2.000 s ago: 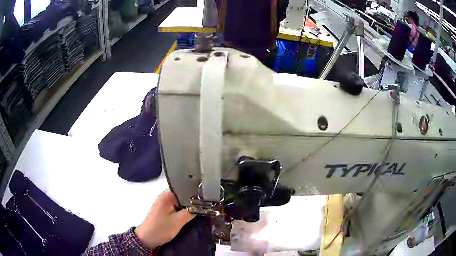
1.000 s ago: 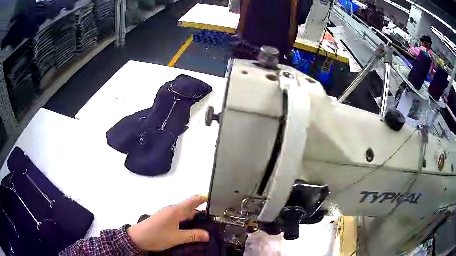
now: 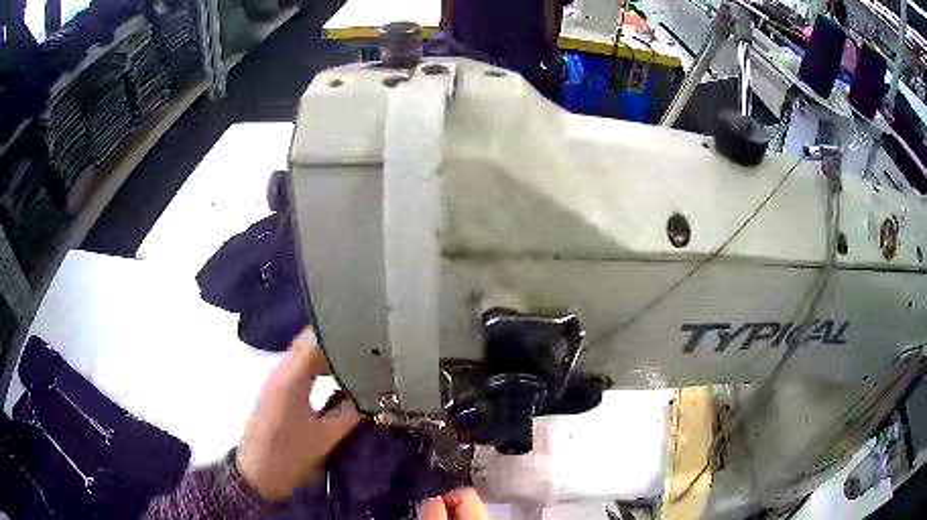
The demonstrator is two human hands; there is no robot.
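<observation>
A dark padded panel (image 3: 381, 466) lies under the needle area of the cream-grey sewing machine head (image 3: 351, 234) marked TYPICAL. My left hand (image 3: 287, 421) is at the panel's left side, thumb on the cloth, its fingertips partly behind the machine head. My right hand (image 3: 454, 505) shows only as fingertips at the bottom edge, pinching the panel's near edge. The presser foot area (image 3: 447, 447) is small and blurred; the needle cannot be made out.
Another dark lobed panel (image 3: 244, 274) lies on the white tabletop (image 3: 122, 335), partly behind the machine head. Dark panels with pale lines (image 3: 91, 447) lie at the far left. Dark thread cones (image 3: 821, 56) stand behind the machine. Shelves of stacked pieces (image 3: 112, 102) line the left.
The view has swung, so the machine head covers more of the loose panel. My left hand has turned more upright beside the work. My right fingertips have come into view at the panel's near edge.
</observation>
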